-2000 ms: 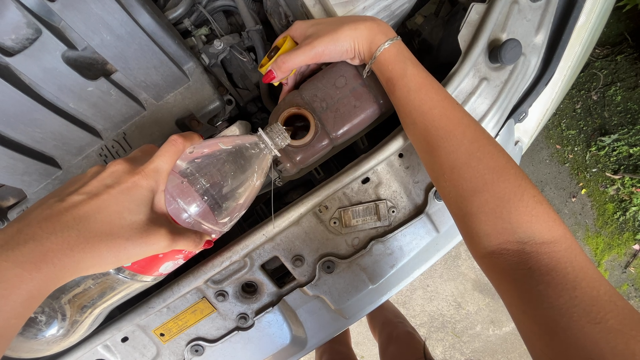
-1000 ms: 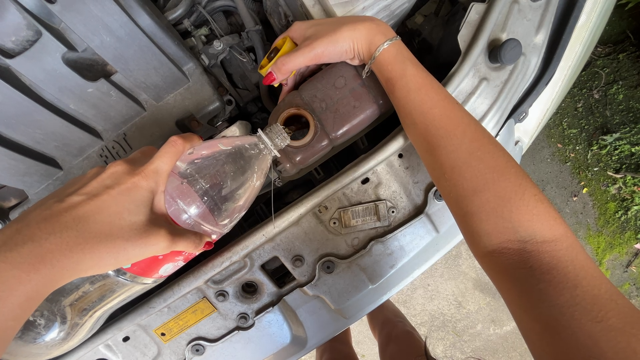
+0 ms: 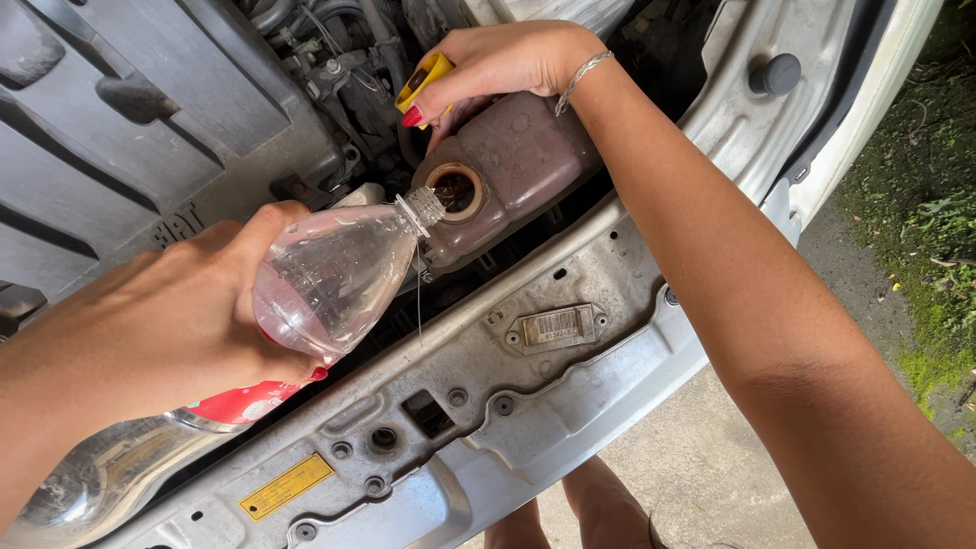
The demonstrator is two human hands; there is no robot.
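Observation:
My left hand [image 3: 221, 305] is closed around a clear plastic bottle [image 3: 335, 282] with a red label, tilted so that its threaded neck lies at the open filler mouth [image 3: 455, 192] of a brownish plastic coolant reservoir [image 3: 526, 152]. Pinkish liquid shows inside the bottle near my fingers. A thin strand hangs below the neck. My right hand [image 3: 496, 69] holds a yellow cap [image 3: 425, 84] between thumb and fingers, just above the reservoir, and some of its fingers pass behind the reservoir's edge.
A grey plastic engine cover [image 3: 191, 114] fills the upper left, with hoses beside it. The metal front crossmember [image 3: 457, 358] runs diagonally below the reservoir, bearing a yellow label [image 3: 287, 486]. A round rubber stop [image 3: 776, 75] stands at upper right. Bare legs [image 3: 602, 503] show below.

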